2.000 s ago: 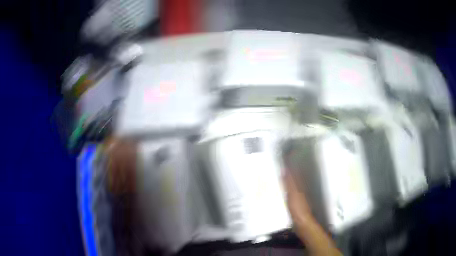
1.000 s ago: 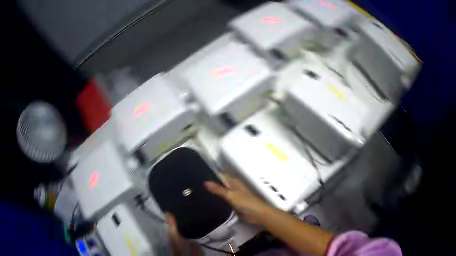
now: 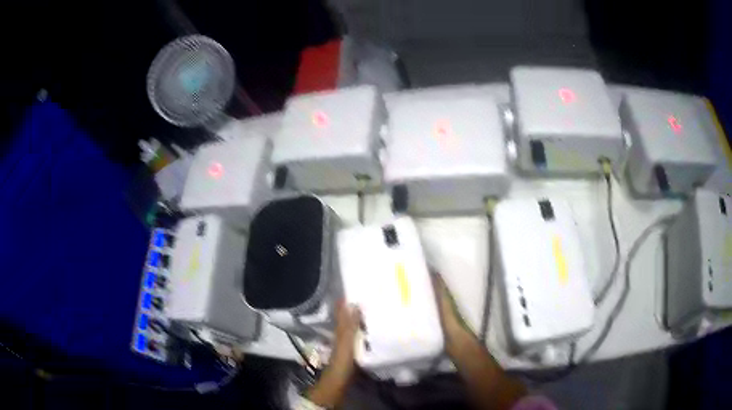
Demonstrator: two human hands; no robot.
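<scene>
A white projector [image 3: 391, 300] stands at the front middle of the table, its rear panel with a yellow mark and small dark ports facing me. My left hand [image 3: 345, 344] is on its left side. My right hand [image 3: 459, 320] is on its right side, partly hidden by it. Both hands hold it between them. Just left of it stands a projector with a black front panel [image 3: 285, 255] facing me, a small logo at its centre.
Several white projectors with red ring lights, such as one at the back [image 3: 445, 156], form a rear row. Rear-facing projectors stand right [image 3: 542, 280] and left [image 3: 197, 272]. Black cables run between them. Socket strip [image 3: 151, 300], fan [image 3: 191, 80] and red box [image 3: 319, 67] are left.
The view has turned and levelled. My hands have moved from the black-fronted projector to the rear-facing one on its right. The black-fronted projector now stands free of my hands.
</scene>
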